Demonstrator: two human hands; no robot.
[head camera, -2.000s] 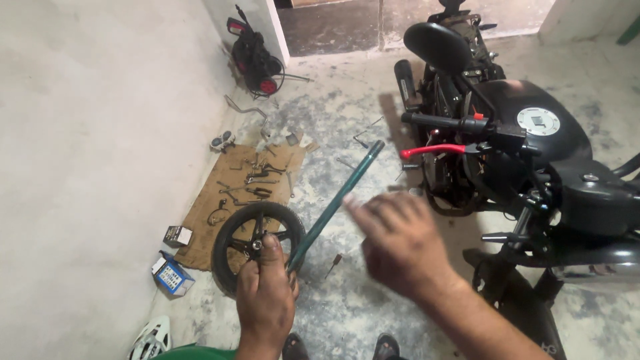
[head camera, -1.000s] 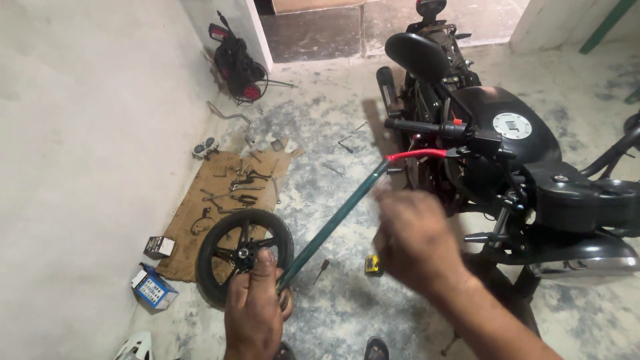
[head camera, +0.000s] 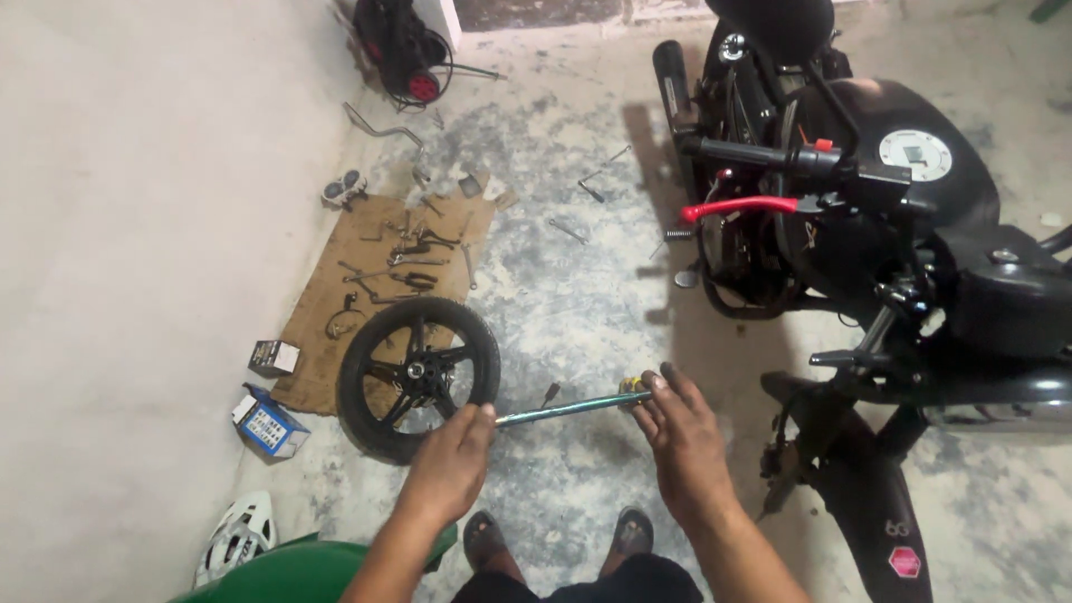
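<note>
A thin metal rod with a greenish sheen (head camera: 574, 408) spans the space between my two hands, nearly level. My left hand (head camera: 452, 461) is closed around its left end. At its right end, the fingers and thumb of my right hand (head camera: 682, 431) pinch the tip. Below and left of the rod, a black spoked motorcycle wheel with its tyre (head camera: 417, 377) lies partly on a cardboard sheet (head camera: 310, 360). Pliers (head camera: 416, 279), wrenches and other hand tools are spread on the cardboard.
A black motorcycle (head camera: 904, 209) with a red lever (head camera: 745, 206) stands at right. A pressure washer (head camera: 402, 59) is at the upper left. Small boxes (head camera: 272, 430), a white helmet (head camera: 239, 536) and a green object (head camera: 293, 574) are at lower left. A screwdriver (head camera: 550, 394) lies on the floor.
My right hand, blurred and off the rod one second ago, now grips its far end. The rod has swung from a steep slant to nearly level.
</note>
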